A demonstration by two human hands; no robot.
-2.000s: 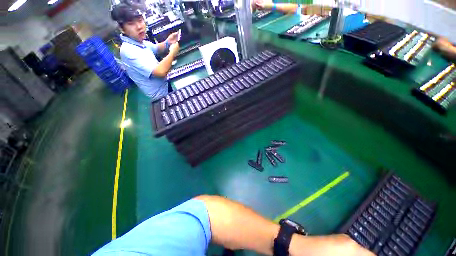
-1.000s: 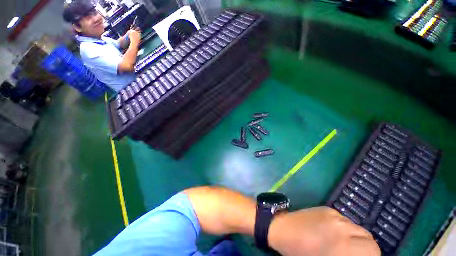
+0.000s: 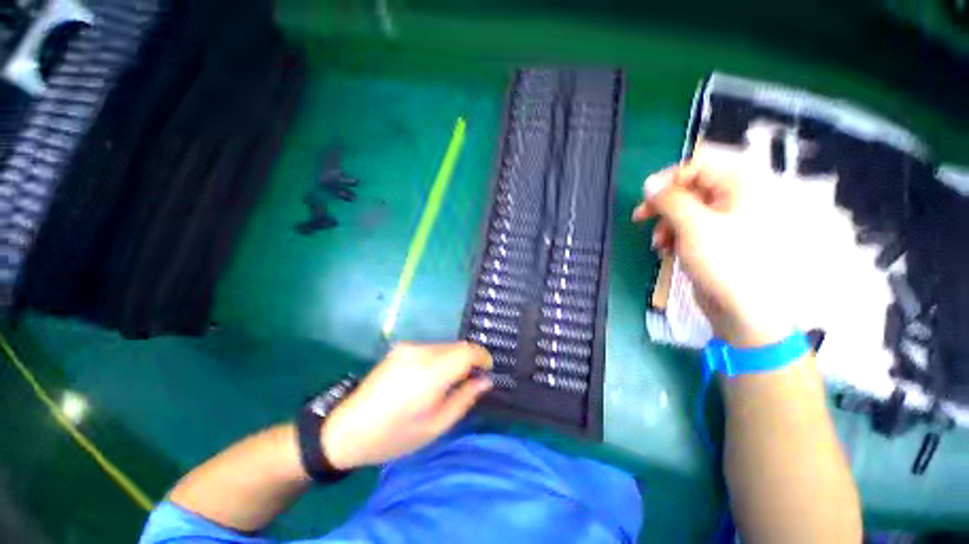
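The black slotted tray point(image 3: 553, 407) lies upright in the middle on the green mat, with two columns of small black units point(image 3: 565, 329) with pale marks. My left hand point(image 3: 409, 402), with a black watch, is at the tray's near left corner, fingertips bent over the lowest left slots; whether they grip a unit cannot be told. My right hand point(image 3: 701, 239), with a blue wrist strap, is raised right of the tray over the left edge of the white sheet point(image 3: 813, 255). Its fingers are bent; blur hides whether anything is between them.
Black housings point(image 3: 903, 329) lie in groups along the white sheet's far and right parts. A tall black tray stack point(image 3: 128, 202) stands at left. Several loose black units point(image 3: 327, 197) lie between stack and tray, left of a yellow tape line point(image 3: 427, 223).
The view has swung right and down, so the whole tray, white sheet and my right hand now show. My left hand is now at the tray's near left corner. The other person is out of view.
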